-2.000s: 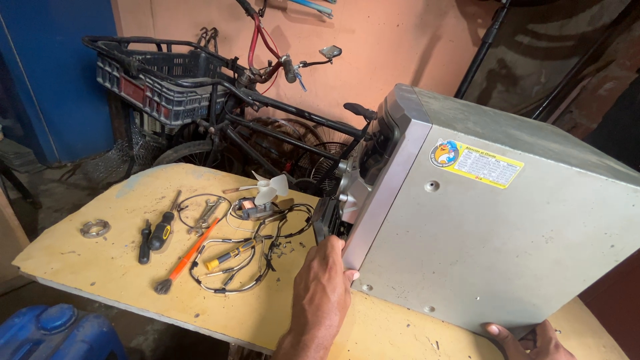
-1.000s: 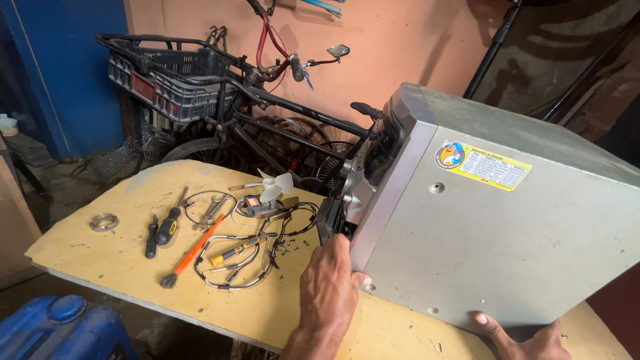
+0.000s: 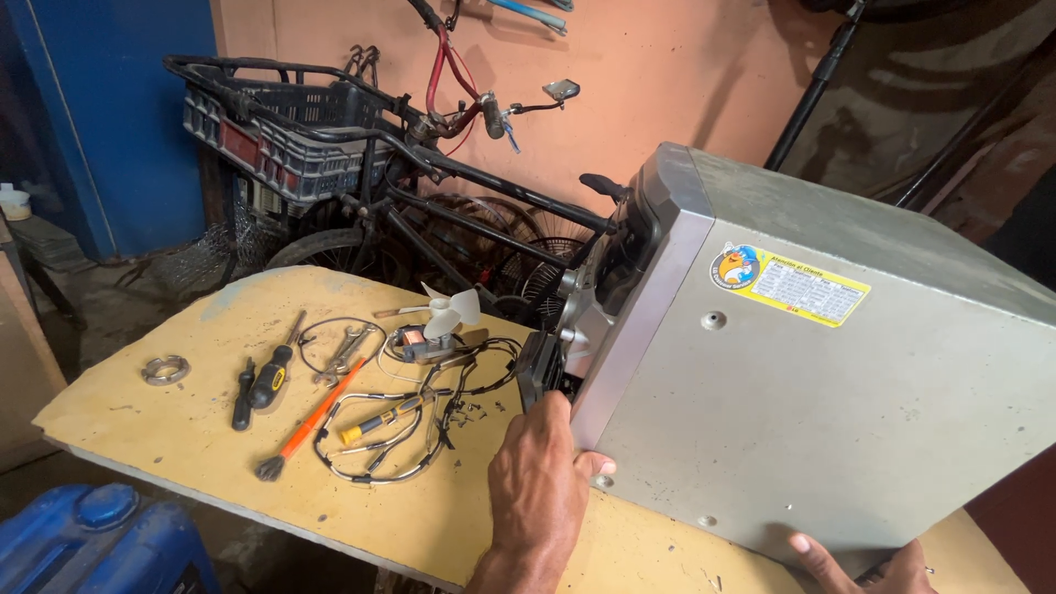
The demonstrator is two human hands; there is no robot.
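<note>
A large grey metal appliance housing (image 3: 825,404) with a yellow sticker stands tilted on the yellow table. My left hand (image 3: 540,487) grips its lower front edge, thumb on the side panel and fingers partly hidden behind the frame. Under the lower right edge is my right hand (image 3: 866,569), thumb against the panel, cut off by the frame's bottom. Left of the housing lie a small motor with a white fan blade (image 3: 450,313), a wiring harness (image 3: 355,477), a yellow-handled screwdriver (image 3: 384,418), an orange-handled brush (image 3: 309,425), wrenches (image 3: 345,351), two black-handled screwdrivers (image 3: 271,378) and a metal ring (image 3: 165,370).
Small screws (image 3: 470,411) lie near the housing's front. A bicycle (image 3: 495,181) with a plastic crate (image 3: 280,140) stands behind the yellow table (image 3: 198,462). A blue plastic jug (image 3: 107,536) is below the table's near left edge.
</note>
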